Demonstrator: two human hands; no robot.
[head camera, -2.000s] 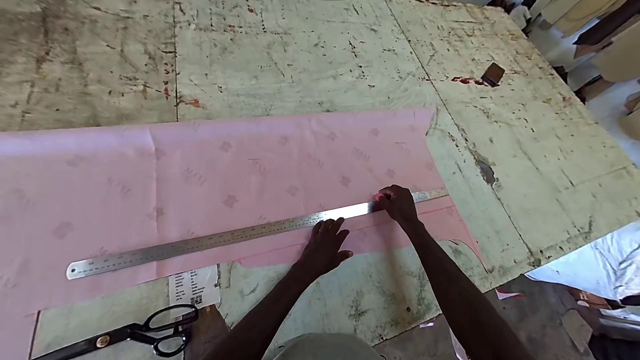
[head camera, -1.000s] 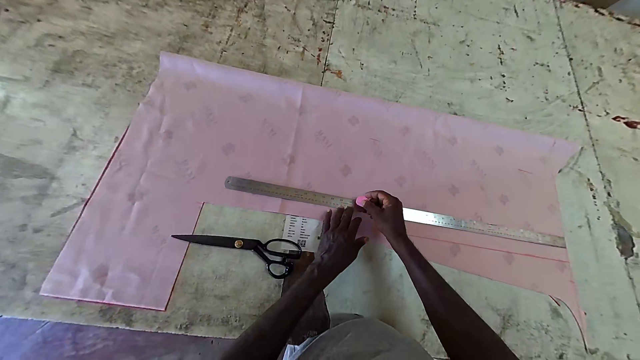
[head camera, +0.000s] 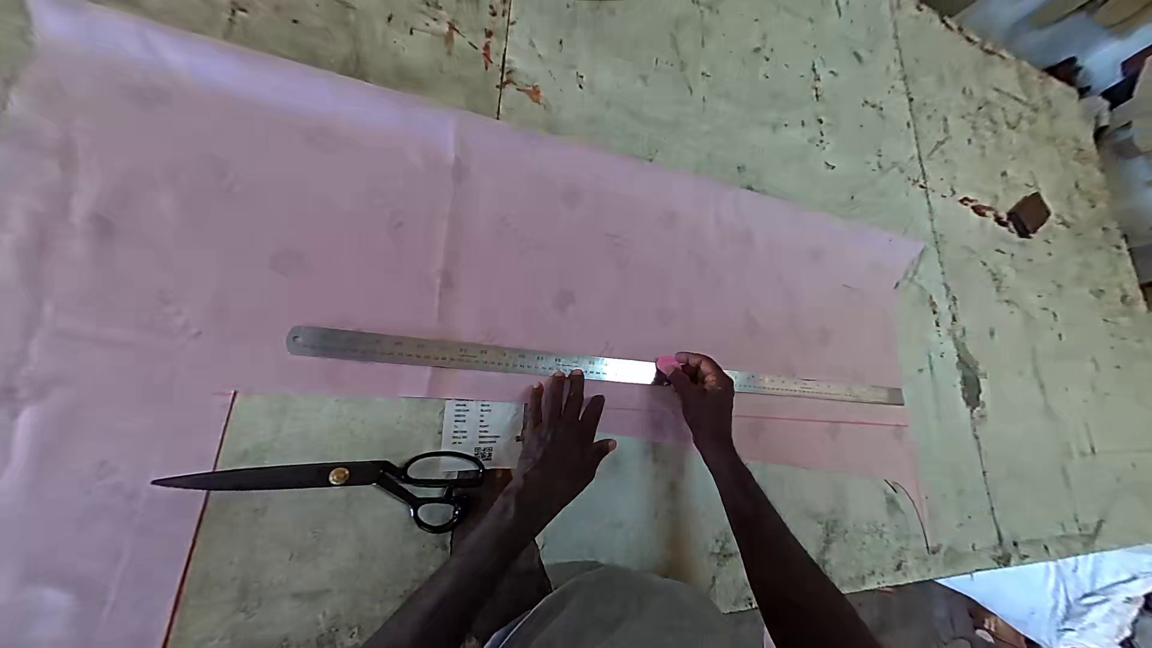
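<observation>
Pink patterned fabric (head camera: 558, 243) lies spread on the worn table, with a long steel ruler (head camera: 432, 349) across it. My left hand (head camera: 560, 439) rests flat, fingers spread, its fingertips at the ruler's lower edge. A small pink piece, probably tailor's chalk (head camera: 668, 364), is pinched between the fingers of my right hand (head camera: 705, 396), over the ruler. Red lines (head camera: 819, 419) run along the fabric below the ruler's right part. Black-handled tailor's shears (head camera: 337, 475) lie to the left of my left hand, blades pointing left, tips on the fabric. Their blades look closed.
A printed paper label (head camera: 470, 423) lies between the fabric and the shears' handles. A small dark brown block (head camera: 1028, 214) sits at the right of the worn table (head camera: 810, 99). White cloth (head camera: 1071, 594) shows beyond the table's lower right edge.
The view has shifted and turned between frames. Both hands stay at the ruler, and the pink piece stays in my right hand. I see no other plain change.
</observation>
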